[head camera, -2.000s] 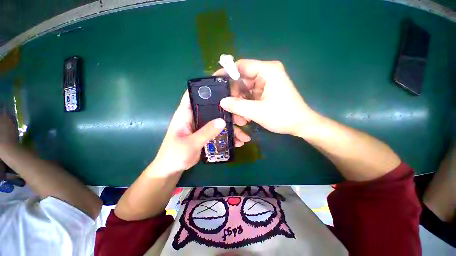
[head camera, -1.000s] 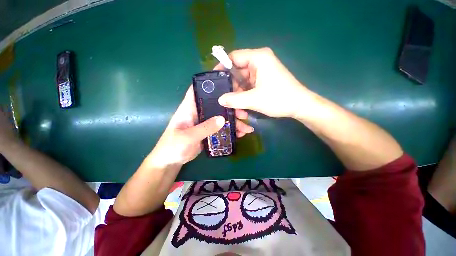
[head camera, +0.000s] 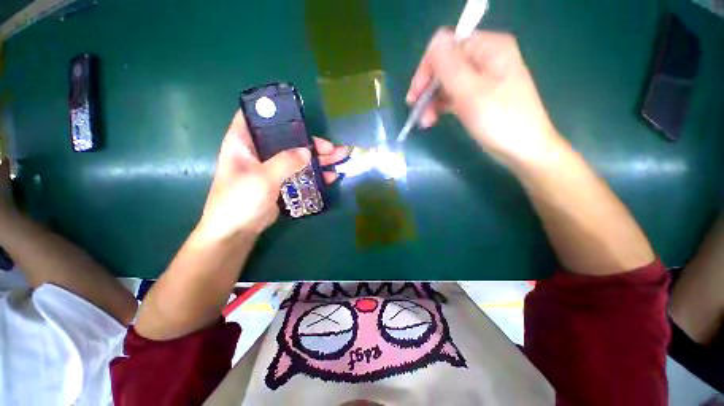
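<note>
My left hand point(head camera: 246, 178) holds a black phone body point(head camera: 278, 135), disc end away from me. Its pale disc shows near the far end and the silver, blue and gold circuit board at the near end. My left thumb lies across its middle. My right hand point(head camera: 484, 91) holds silver tweezers point(head camera: 423, 103) like a pen, white wrapped end up. Their tip points down at a bright glare on the bench beside the amber tape point(head camera: 345, 47). Whether the tip holds anything cannot be told.
Another phone body point(head camera: 82, 103) lies on the green bench point(head camera: 182, 79) at the left. A dark slab point(head camera: 672, 79) lies at the far right. A person's arm and white sleeve point(head camera: 55, 341) are at the left edge, and part of another person is at the right edge.
My left hand has moved left with the phone body. My right hand has left the phone and moved right and away from me, with the tweezers turned tip down toward the bench.
</note>
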